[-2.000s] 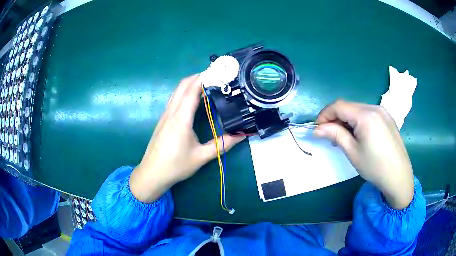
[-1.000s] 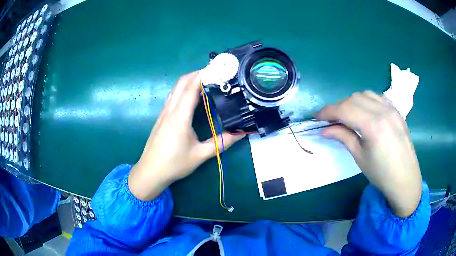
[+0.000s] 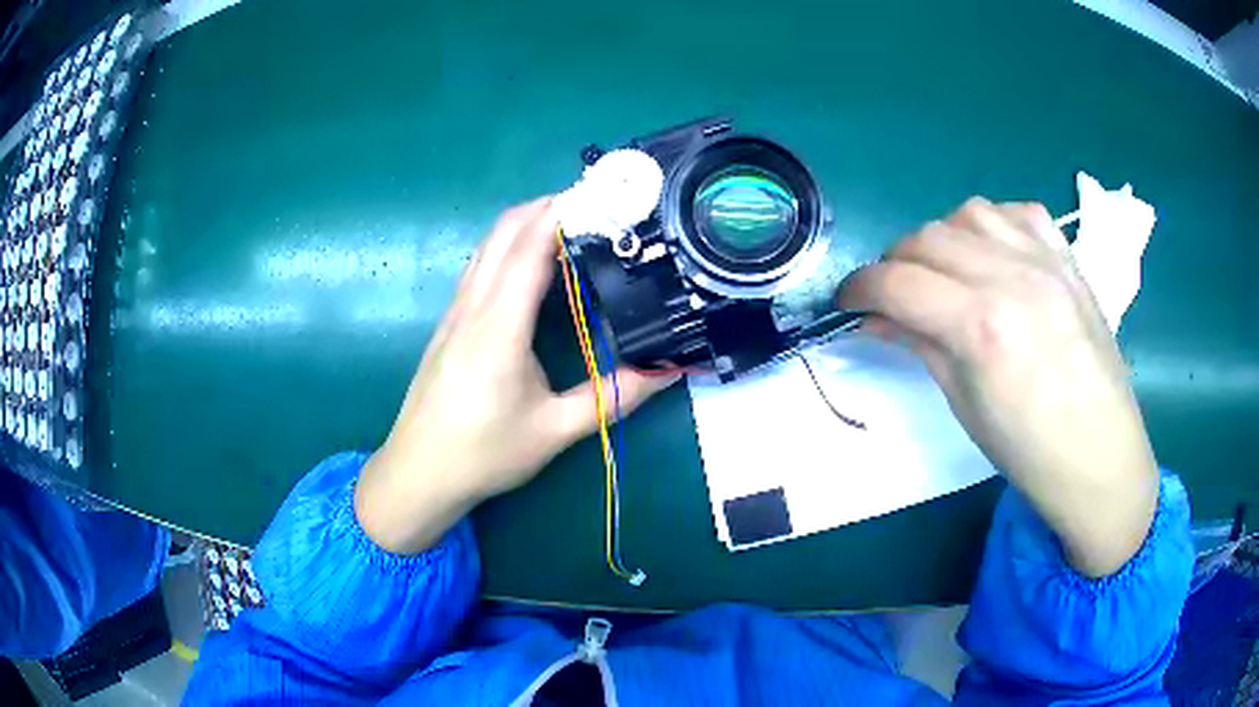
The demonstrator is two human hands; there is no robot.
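Note:
A black lens module [image 3: 642, 311] stands tilted, its ringed, green-tinted lens [image 3: 747, 214] facing up. A white round part [image 3: 624, 191] sits left of the lens. My left hand [image 3: 476, 373] holds the module from the left, fingers by the white part, thumb at the lower edge. Yellow, red and blue wires [image 3: 603, 401] hang down to a small pale plug [image 3: 637, 576]. My right hand [image 3: 987, 297] pinches thin strands [image 3: 826, 329] at the module's lower right; its fingertips are partly hidden, and whether a tool is also held is unclear. A short dark wire [image 3: 831, 394] hangs loose.
A white sheet [image 3: 863, 463] with a black patch [image 3: 758, 515] lies under the module's lower right. A crumpled white wipe [image 3: 1111, 249] lies behind my right hand, with a thin pale end beside it. A clear tray [image 3: 49, 263] of whitish parts stands at the left edge. A blue sleeve shows lower left.
My right hand has moved up and in towards the module, its fingers more curled. The module and my left hand have barely moved.

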